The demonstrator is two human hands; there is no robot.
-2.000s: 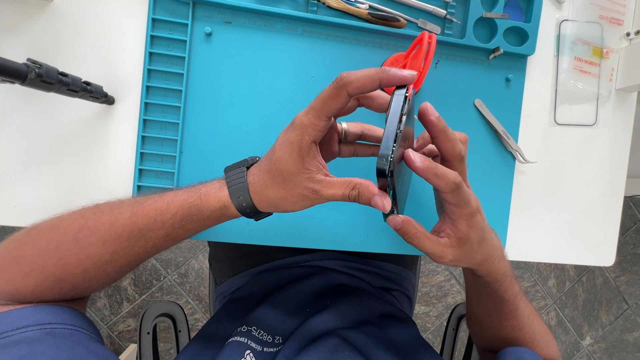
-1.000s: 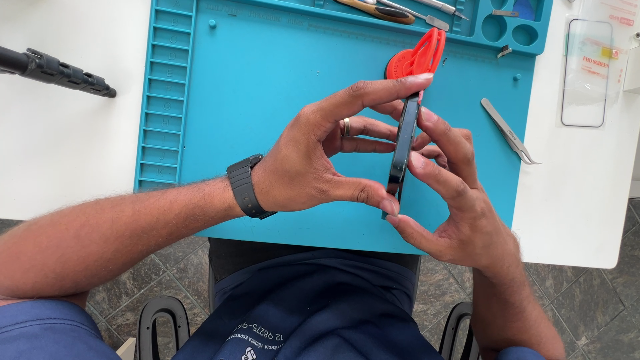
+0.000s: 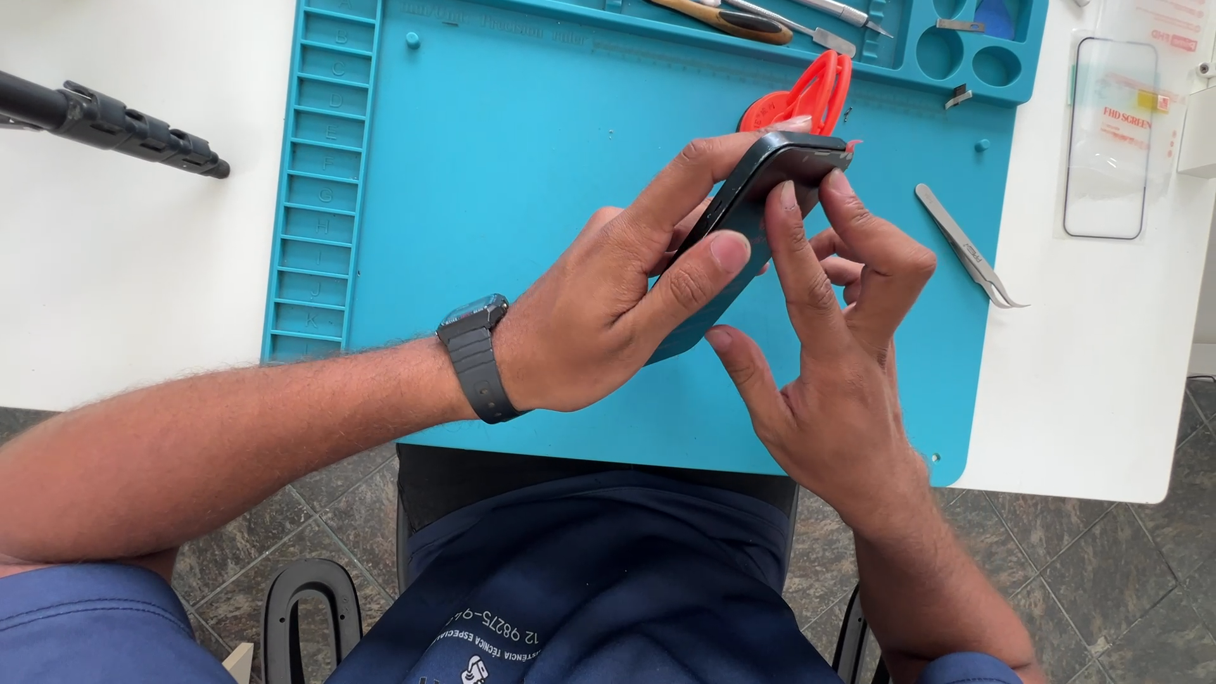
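Note:
A dark smartphone (image 3: 736, 223) is tilted above the blue silicone repair mat (image 3: 494, 190). My left hand (image 3: 608, 294) grips it by its sides, the thumb lying across the near face and the fingers along the far edge. Two fingertips of my right hand (image 3: 836, 342) rest on the phone's face near its upper end, while the right thumb is held apart from the lower part. Behind the phone's top lies a red suction cup with a loop handle (image 3: 768, 112). A small red bit shows at the phone's upper corner.
Curved-tip tweezers (image 3: 959, 242) lie at the mat's right side. Along the back, a tool tray (image 3: 883, 66) holds a brown-handled tool (image 3: 731, 21) and a precision knife (image 3: 841, 9). A black-framed screen glass (image 3: 1110, 142) is at the right; a black jointed arm (image 3: 123, 123) reaches in from the left.
The phone has turned from nearly edge-on and upright to a slant that shows its face. My left thumb has moved from its lower end onto the face.

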